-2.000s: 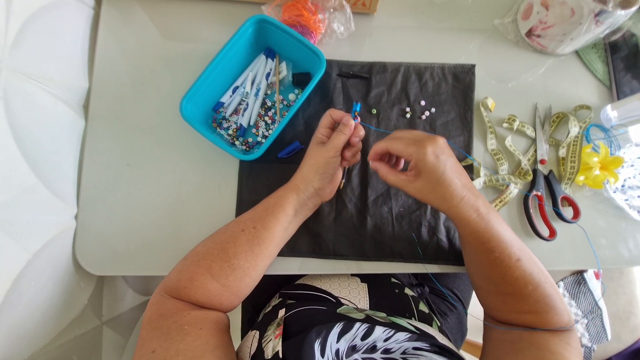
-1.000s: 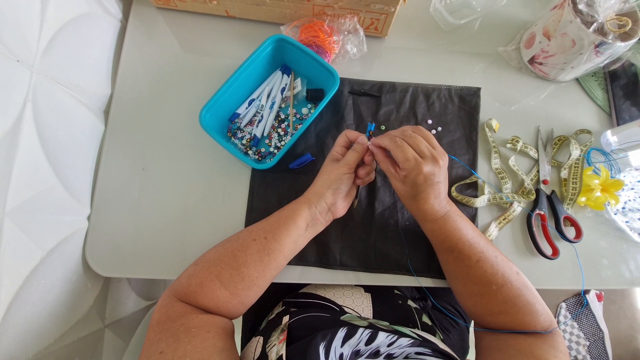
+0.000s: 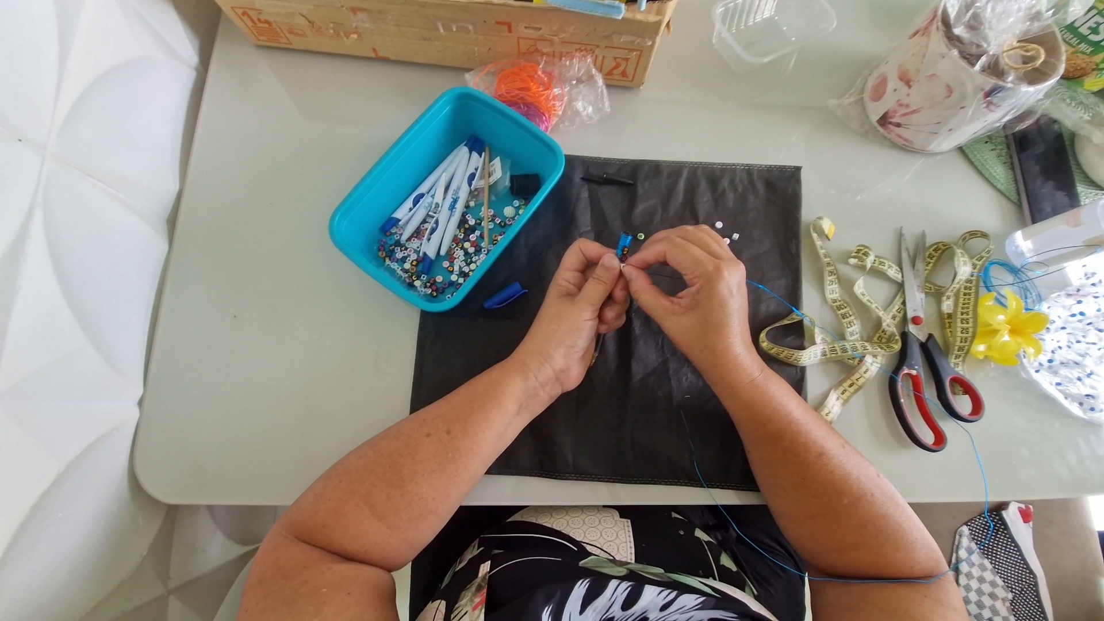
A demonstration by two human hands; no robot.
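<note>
My left hand (image 3: 580,310) grips a slim pen-like piece over the black cloth (image 3: 552,431); blue thread and small beads (image 3: 624,245) show at its upper end, and its lower end sticks out below the fingers. Thumb and forefinger of my right hand (image 3: 690,285) pinch at the same spot, just right of my left thumb; what they pinch is too small to tell. Blue cord (image 3: 772,293) runs off to the right and loops down over my right forearm. A few loose beads (image 3: 727,231) lie on the cloth beyond my right hand.
A turquoise tub (image 3: 362,267) with pens and beads stands at the left, a blue pen cap (image 3: 504,296) beside it. Right of the cloth lie a tape measure (image 3: 828,349), scissors (image 3: 916,345) and a yellow flower (image 3: 1009,328). A cardboard box (image 3: 431,39) and bagged orange cord (image 3: 528,90) lie behind.
My right hand has come in from the right to meet my left hand at the beads. The view has shifted, showing more of the cardboard box.
</note>
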